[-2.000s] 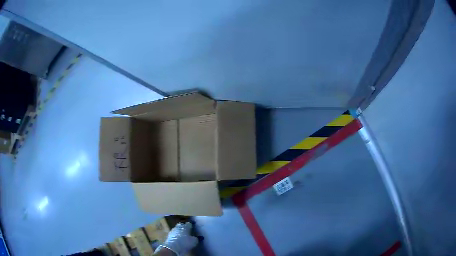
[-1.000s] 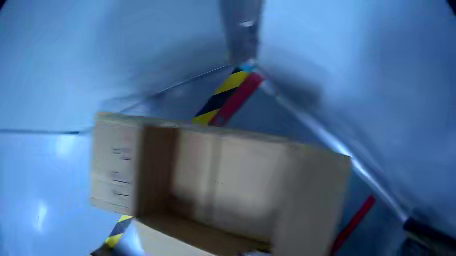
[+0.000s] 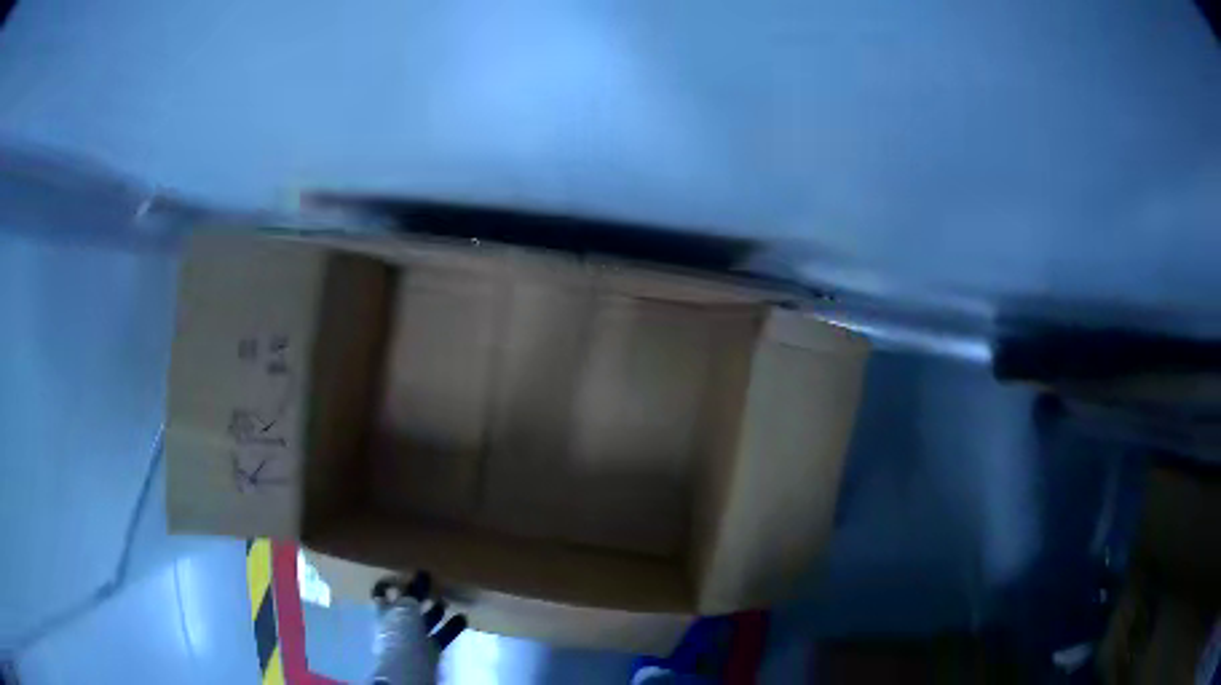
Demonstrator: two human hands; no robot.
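A large open cardboard box (image 3: 536, 388) sits in front of me beside the wall, its inside bare. Its left flap (image 3: 234, 388) carries dark handwriting and its right flap is folded out. My left hand (image 3: 413, 632), in a white glove with dark fingertips, is at the near flap, left of its middle. Its fingers are spread and I see nothing held in them; contact with the flap is unclear. My right hand cannot be made out.
A pale wall (image 3: 643, 121) runs behind the box. Yellow-black tape (image 3: 261, 616) and red tape (image 3: 287, 622) mark the floor at lower left. A blurred blue thing (image 3: 696, 649) is at the bottom edge. Dark, blurred objects and a brown carton (image 3: 1178, 575) are at the right.
The view has swung right past the wall corner. The box has moved from beside the floor tape to along the wall and looks larger. My gloved hand, low by the pallet before, is now at the near flap.
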